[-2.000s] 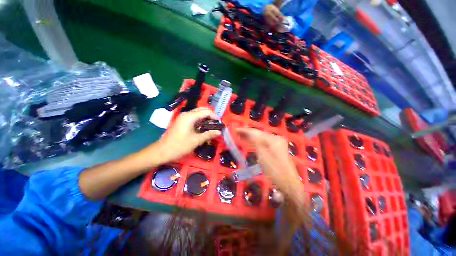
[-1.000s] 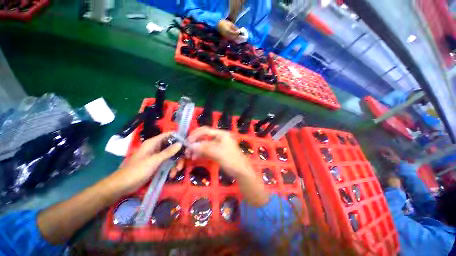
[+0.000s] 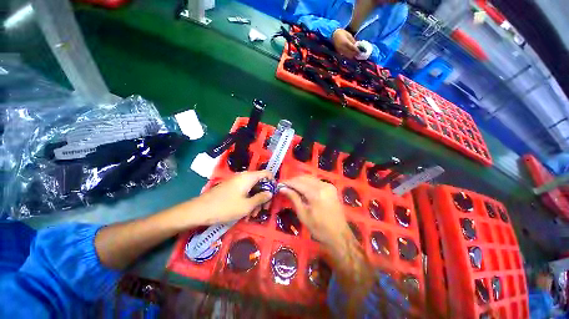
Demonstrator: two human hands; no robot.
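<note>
My left hand [image 3: 240, 194] holds a dark round watch head [image 3: 264, 186] between thumb and fingers over the red tray [image 3: 262, 283]. A pale strap half [image 3: 281, 151] points up and away from the watch head, and another pale strap half [image 3: 211, 235] points down to the left over a pocket. My right hand [image 3: 307, 198] has its thumb and fingertips at the watch head's right side, where strap and case meet. Whether a pin is between them cannot be seen. Pockets around the hands hold dark watch heads, some with orange tabs. Black straps stand along the tray's far edge.
A clear plastic bag [image 3: 103, 149] of black and pale straps lies left, beside a white paper slip [image 3: 189, 124]. Stacked red trays [image 3: 493, 249] stand at right. Across the green bench [image 3: 156, 68], a person in blue handles something white behind a tray of strapped watches [image 3: 340, 81].
The view has shifted. Two seconds ago the lower pale strap hung down to the right; now it points down-left. My right hand has come from apart to the watch head and stayed there.
</note>
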